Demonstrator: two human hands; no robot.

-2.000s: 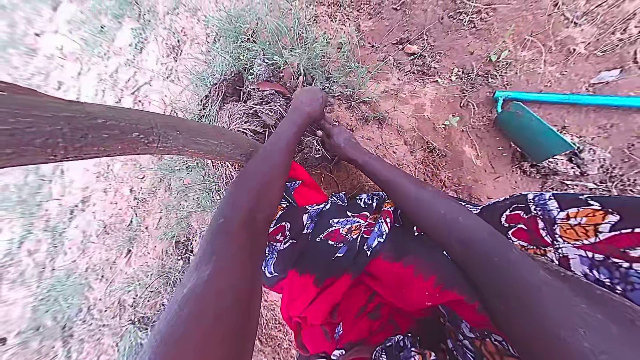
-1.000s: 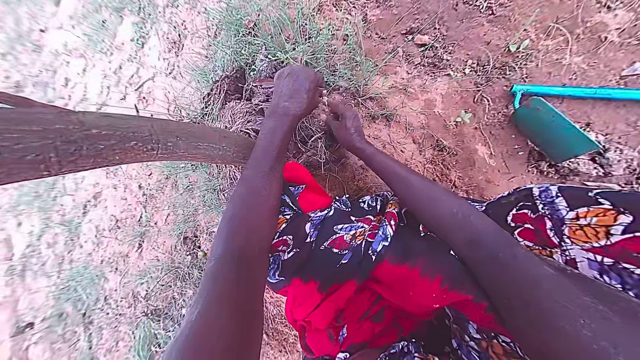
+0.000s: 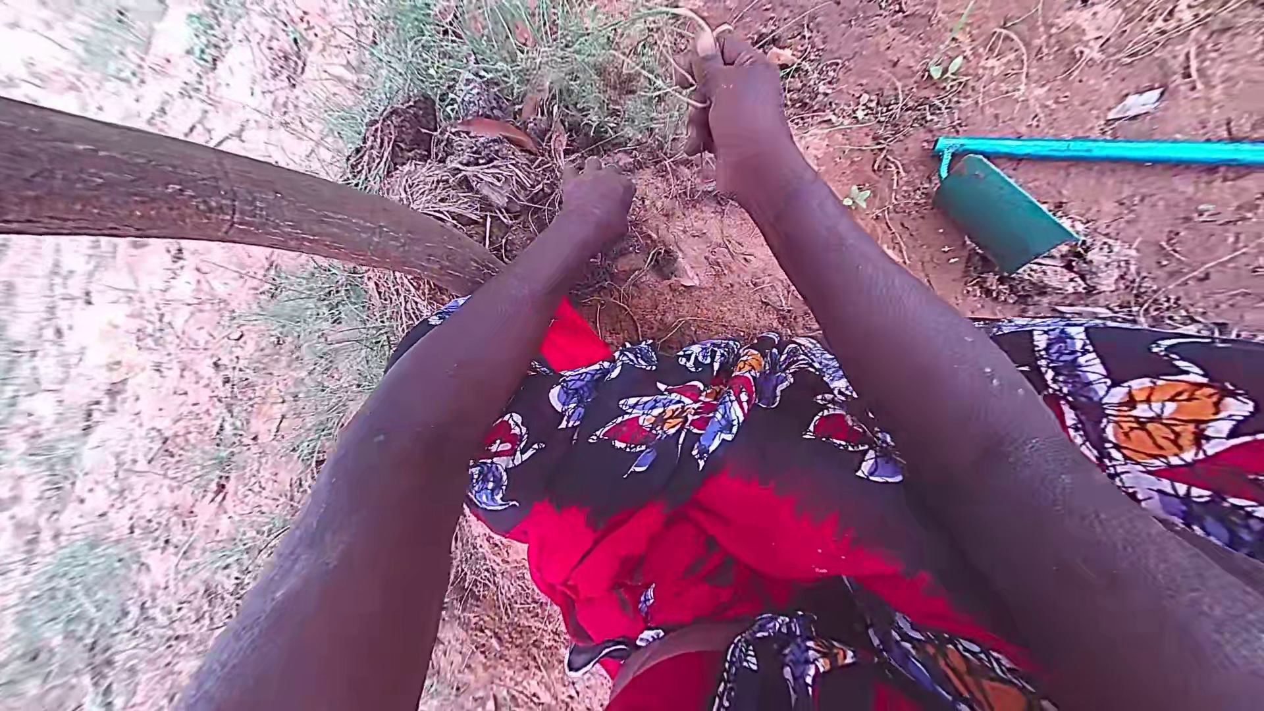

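Note:
My right hand [image 3: 736, 104] is raised at the top, closed around thin pale roots or stems [image 3: 676, 15] that curl out above the thumb. Lower and to the left, my left hand [image 3: 597, 197] rests by a clump of dry, matted roots and stalks [image 3: 484, 178] at the foot of a tree trunk [image 3: 237, 202]. Its fingers are partly hidden, and whether it grips anything does not show. Green grass [image 3: 592, 69] grows just beyond the clump, and a brown leaf [image 3: 499, 132] lies on it.
To the right, a hoe with a green blade [image 3: 1002, 212] and a turquoise handle [image 3: 1106, 150] lies on reddish soil. The trunk slants in from the left edge. Patterned cloth [image 3: 691, 425] covers my lap below the hands. A small seedling [image 3: 857, 197] stands between my right forearm and the hoe.
My hands were close together at the clump and are now apart. The right one has moved up and away with thin roots or stems in it; the left remains low beside the clump.

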